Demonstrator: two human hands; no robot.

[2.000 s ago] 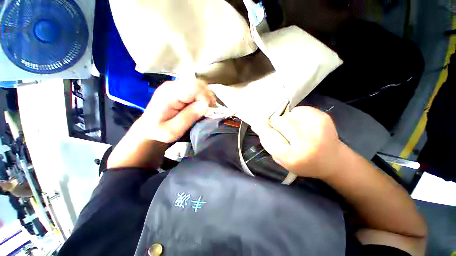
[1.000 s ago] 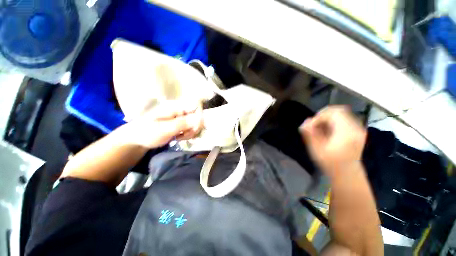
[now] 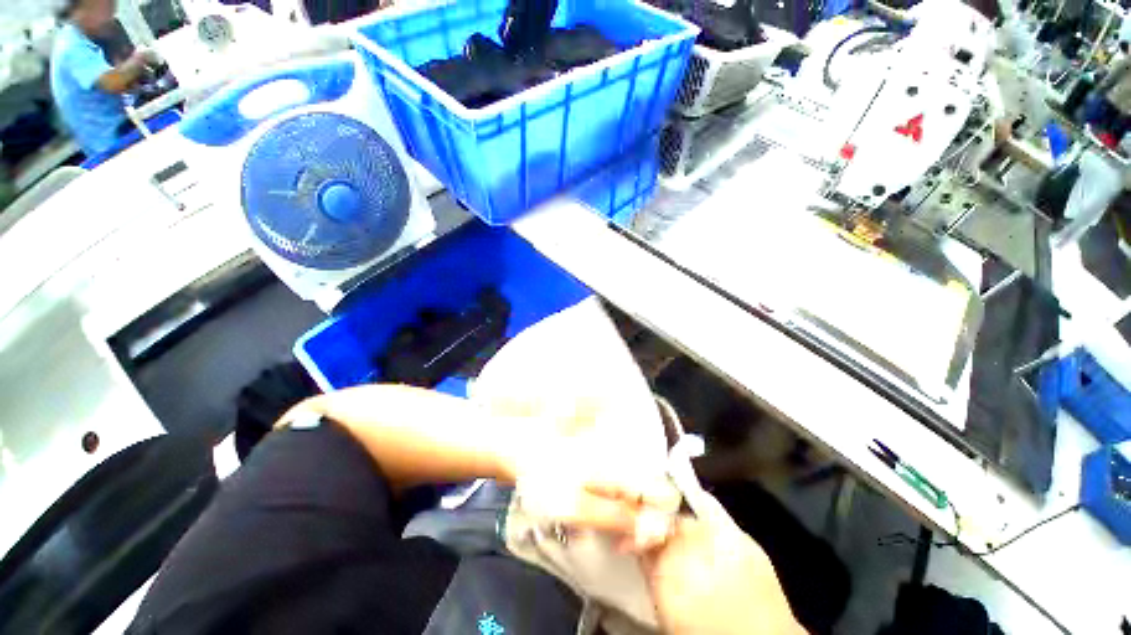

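The cream handbag (image 3: 573,360) is held over my lap, its pale upper part washed out by glare. A duller beige part shows below my hands. A narrow strap with a small white patch stands at its right side. My left hand (image 3: 589,490) lies across the bag with its fingers closed on it. My right hand (image 3: 713,564) grips the bag's right edge, its fingertips close to my left fingers. What lies between the fingertips is too blurred to tell. Green-handled snips (image 3: 915,476) with dark blades lie on the table edge, out of both hands.
A blue crate with black pieces (image 3: 360,335) is just beyond the bag. A blue-and-white fan (image 3: 326,192) and another blue crate (image 3: 533,137) stand further back. The long white table (image 3: 744,329) bears a sewing machine (image 3: 912,112). A person in blue (image 3: 93,81) is at the far left.
The view has swung up and right, showing the table and machine. My right hand, off the bag one second ago, is back on it. The strap loop that hung over the apron is no longer there.
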